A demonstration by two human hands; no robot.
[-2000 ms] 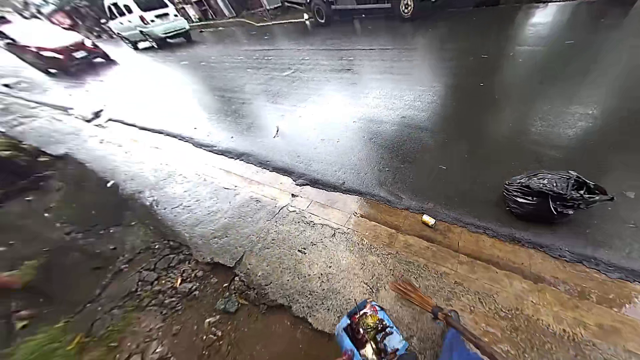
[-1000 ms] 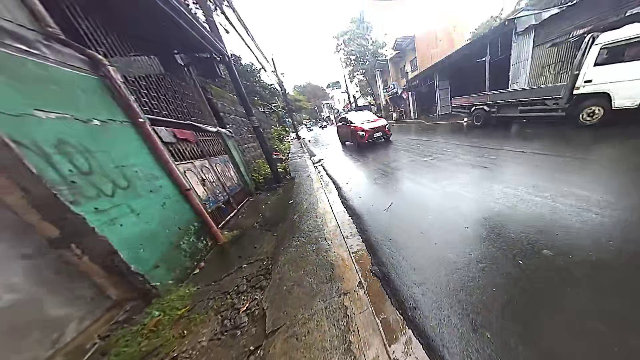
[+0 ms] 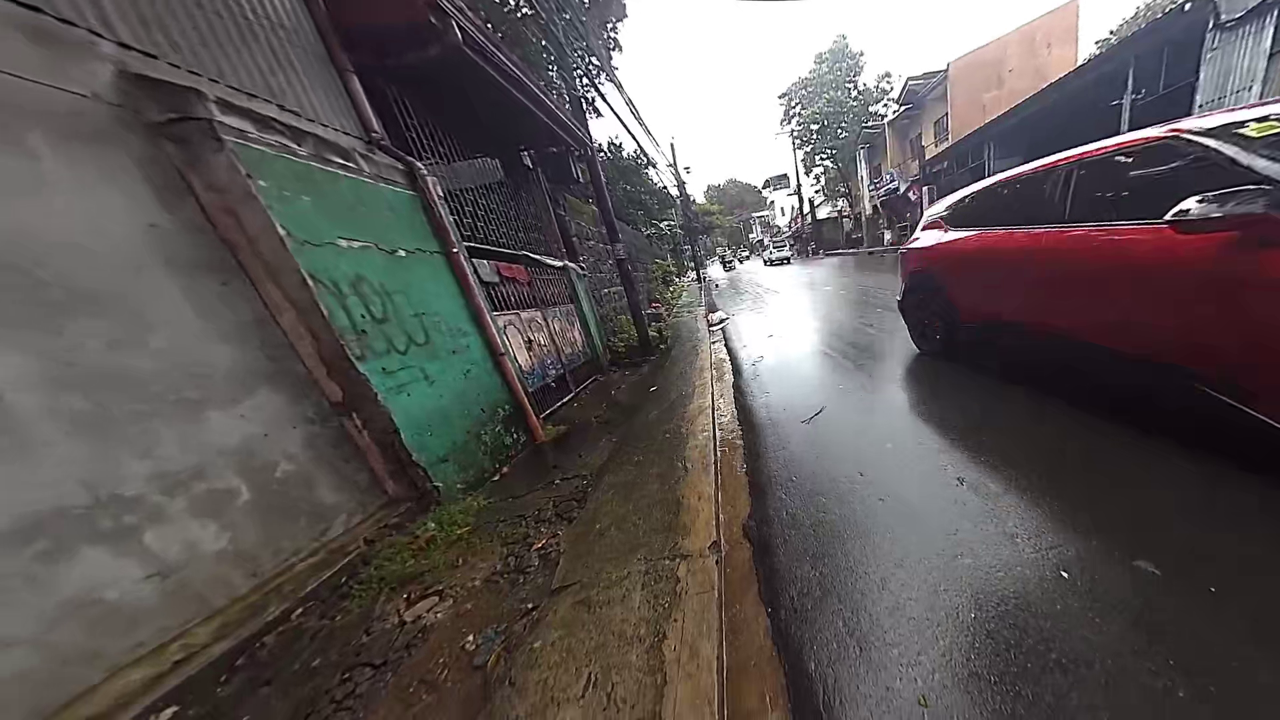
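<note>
Neither my left hand nor my right hand is in the head view, so what they hold cannot be seen. Ahead runs a wet concrete sidewalk (image 3: 630, 530) with a narrow curb (image 3: 735, 480) along its right side. Dead leaves and broken paving bits lie on the muddy ground (image 3: 430, 620) at the lower left. A small twig (image 3: 813, 414) lies on the wet asphalt road (image 3: 920, 560).
A red car (image 3: 1090, 260) is close on the road at right. Along the left stand a grey wall (image 3: 170, 350), a green wall (image 3: 390, 320) with graffiti, a metal gate (image 3: 540, 340) and a utility pole (image 3: 620, 250). A white vehicle (image 3: 777, 252) is farther off.
The view has swung up from the curb to along the street. The blue container, broom and black bag from the oldest frame are out of view. The red car is much nearer.
</note>
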